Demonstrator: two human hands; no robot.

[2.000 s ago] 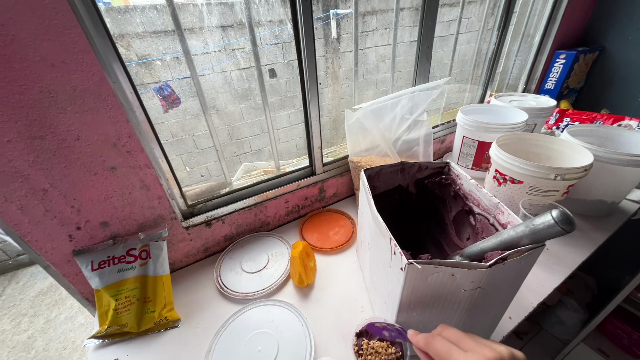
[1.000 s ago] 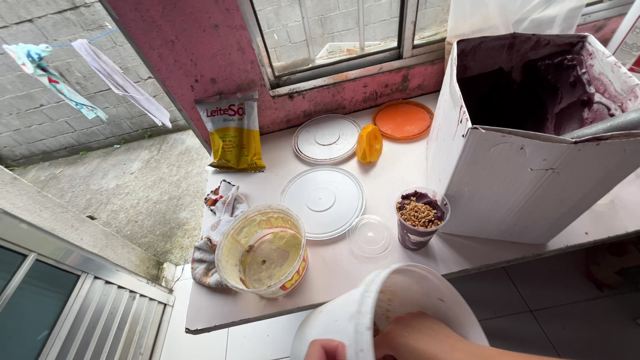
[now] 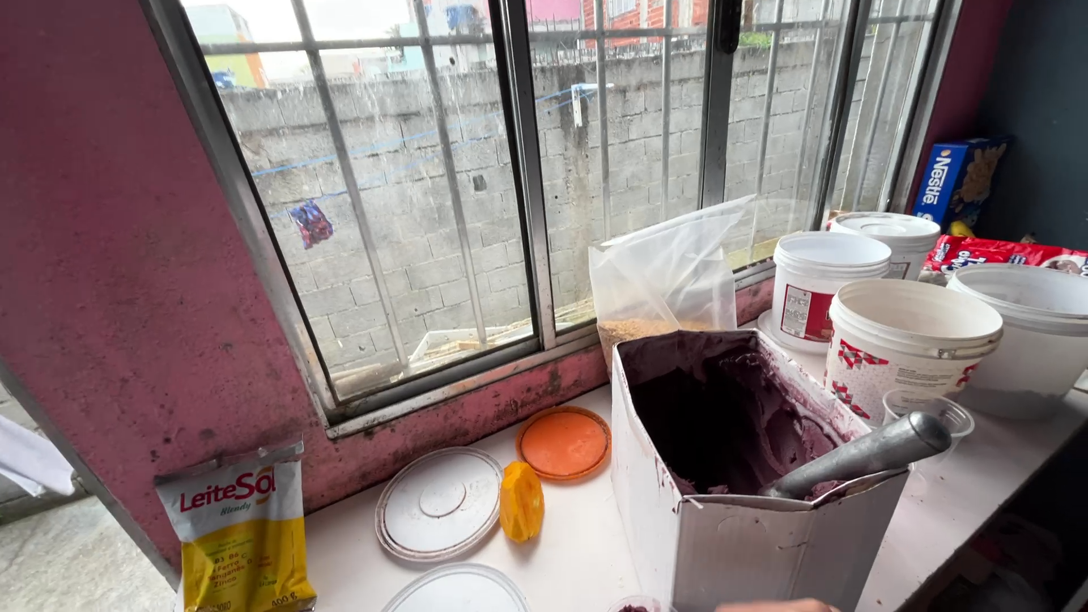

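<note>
Only a sliver of one hand [image 3: 778,606] shows at the bottom edge, in front of the white cardboard box; which hand it is, and what it holds, I cannot tell. The box [image 3: 765,552] holds dark purple açaí-like cream, with a metal scoop's handle [image 3: 867,455] leaning over its near right corner. Just left of the hand, the rim of a clear cup [image 3: 642,605] with purple cream is cut off by the frame. A cut piece of orange-yellow fruit [image 3: 521,502] stands beside a white round lid [image 3: 440,503] and an orange lid [image 3: 563,443].
A milk powder packet [image 3: 242,535] leans by the pink wall at left. Another lid [image 3: 459,591] lies at the bottom. Behind the box stand a plastic bag of crumbs [image 3: 667,280], several plastic tubs [image 3: 914,319] and an empty clear cup [image 3: 956,421].
The view has swung up and right. The white tub with a hand inside it, seen one second ago, is out of view, as is the yellowish tub.
</note>
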